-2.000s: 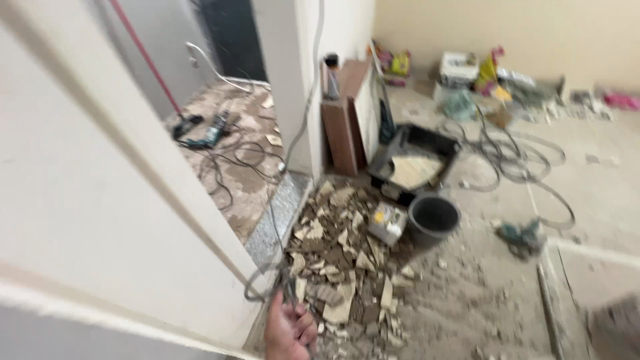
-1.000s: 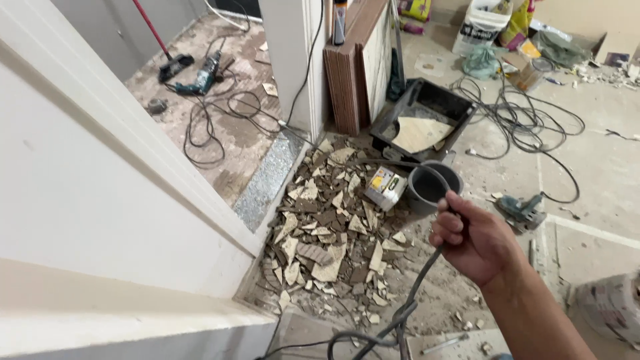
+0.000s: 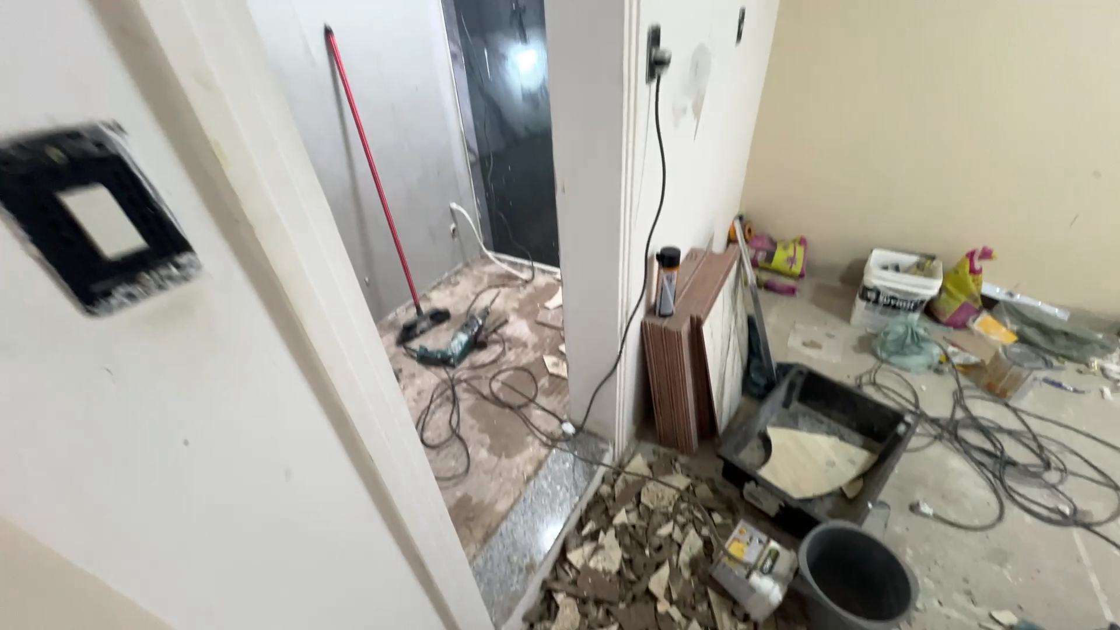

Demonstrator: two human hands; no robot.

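Observation:
Neither my left hand nor my right hand shows in the head view now. A black cable (image 3: 662,166) hangs from a plug in the wall socket (image 3: 656,57) and runs down to a white connector (image 3: 568,428) by the doorway. Broken tile pieces (image 3: 658,581) cover the floor beside a speckled stone threshold (image 3: 542,507). At their right stand a dark bucket (image 3: 857,573) and a small carton (image 3: 751,560). A black mixing tray (image 3: 822,398) holds a cut piece of tile (image 3: 814,461). Through the doorway, a teal power tool (image 3: 455,343) lies on the floor among cables.
A red-handled broom (image 3: 372,166) leans on the inner wall. Stacked tiles (image 3: 675,376) stand against the wall with a spray can (image 3: 667,282) on top. Loose cable (image 3: 971,446) coils at the right, near a white bucket (image 3: 897,289). A light switch (image 3: 96,214) is at the left.
A hand held a grey cable near the bucket one second ago; hand and held cable are now out of view. The view has swung upward, showing the socket and switch.

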